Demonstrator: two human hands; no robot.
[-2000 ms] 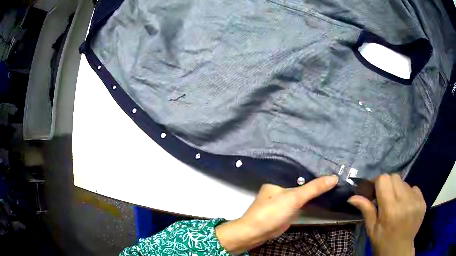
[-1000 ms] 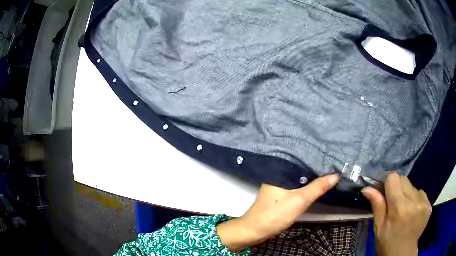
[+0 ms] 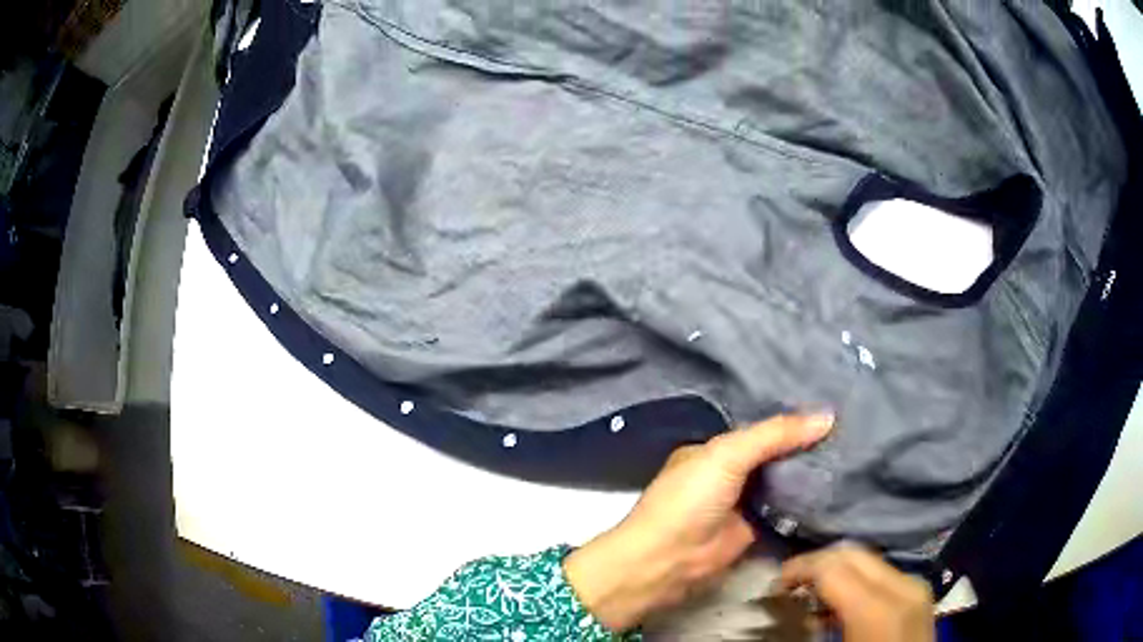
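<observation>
A dark denim garment (image 3: pixel 501 226) lies with its grey inside up across the table. Its navy placket (image 3: pixel 470 433) curves along the near left side with a row of small silver-white buttons. My left hand (image 3: pixel 677 527) grips the garment near the placket's right end, thumb on top of the grey cloth and fingers under the edge. My right hand (image 3: pixel 871 596) is blurred at the lower edge, just right of my left hand, fingers bent. Whether it holds anything is not clear. A pale blurred shape lies between the hands. Small white marks (image 3: pixel 859 351) show below the armhole.
The white table (image 3: pixel 288 477) shows along the garment's near left edge and through the navy-edged armhole. A pale bin (image 3: pixel 94 276) stands at the left. A wide navy band (image 3: pixel 1065 414) runs down the right side. Blue shows below the table at lower right.
The garment has shifted, its armhole now lower and further left. My left hand has moved slightly down and left and the cloth is bunched at it. My right hand has moved left and down.
</observation>
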